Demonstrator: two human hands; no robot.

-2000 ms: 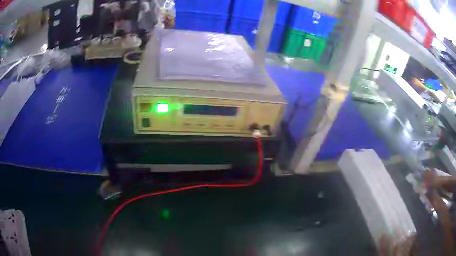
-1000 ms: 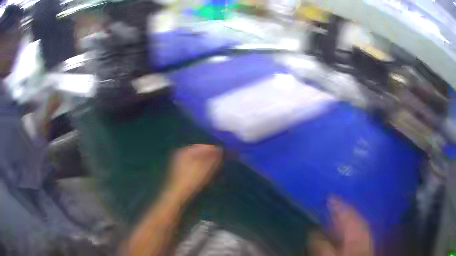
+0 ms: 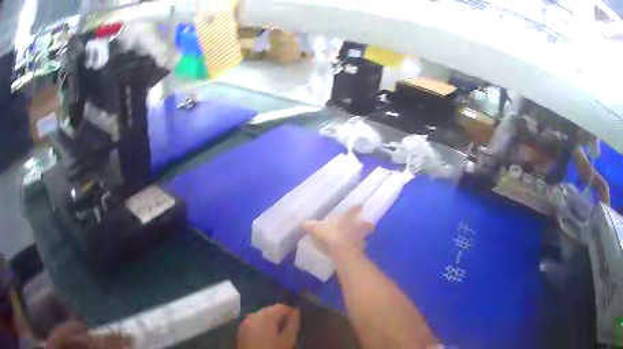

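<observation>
Two groups of long white power strips lie side by side on the blue mat, a left group [image 3: 307, 206] and a right group [image 3: 382, 198]. White cords in clear bags [image 3: 418, 153] lie at their far ends. My right hand [image 3: 339, 234] is on the near part of the right group, thumb on its left side and fingers across the top; its underside is hidden. My left hand [image 3: 270, 327] is curled at the bottom edge, partly cut off, with nothing visible in it.
Another person's hand [image 3: 85, 337] is at a white strip [image 3: 184, 313] at lower left. A black bench machine [image 3: 130, 136] stands at left on the green bench. The blue mat [image 3: 471, 286] bears white lettering. A pale shelf edge crosses above. Another person's arm shows at far right.
The view has swung left from the tester to the mat with the strips. My right hand has come onto the right group of strips; my left hand is now low at the bottom edge.
</observation>
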